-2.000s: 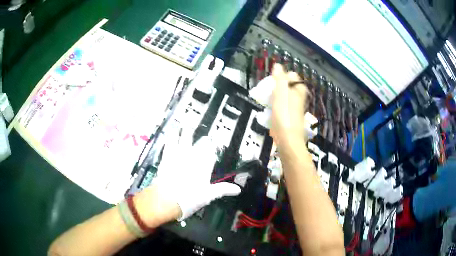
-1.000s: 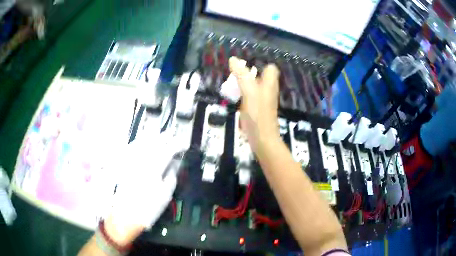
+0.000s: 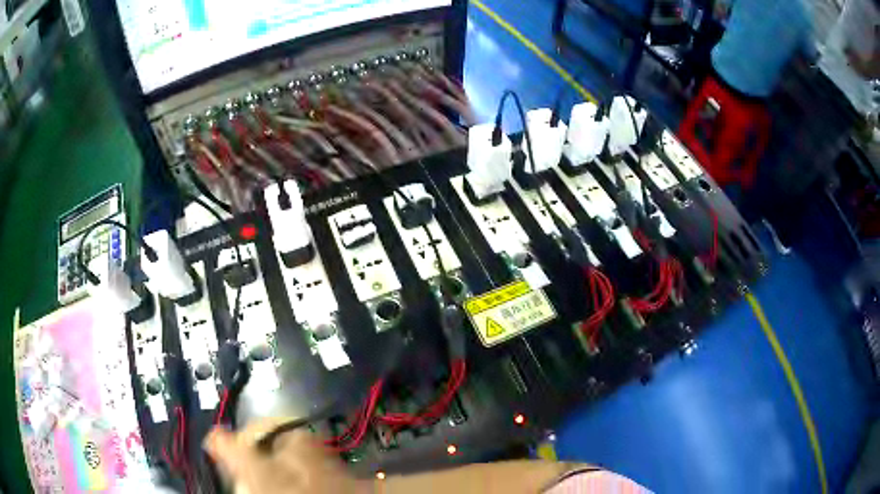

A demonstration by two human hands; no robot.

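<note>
My right hand [image 3: 275, 460], bare and blurred, is low over the front left of the black test panel [image 3: 502, 386]. A thin dark cord or stick lies by its fingers; whether they grip it is unclear. My left hand is not in view. White adapters stand in the sockets: one near the middle [image 3: 288, 220], one at left [image 3: 167, 262], and several at right, including one with a black lead in its top [image 3: 489, 156]. A socket strip between them [image 3: 369, 270] holds no adapter.
A monitor [image 3: 280, 29] stands behind red and grey cables [image 3: 318, 125]. A calculator [image 3: 92, 236] and a printed sheet [image 3: 58, 405] lie at left. Red wires [image 3: 600, 304] and a yellow warning label [image 3: 511, 314] are on the panel. A person in blue [image 3: 762, 43] is at upper right.
The view has shifted towards the panel's right side. My right hand has moved from the back of the sockets down to the panel's front left. My gloved left hand has left the picture.
</note>
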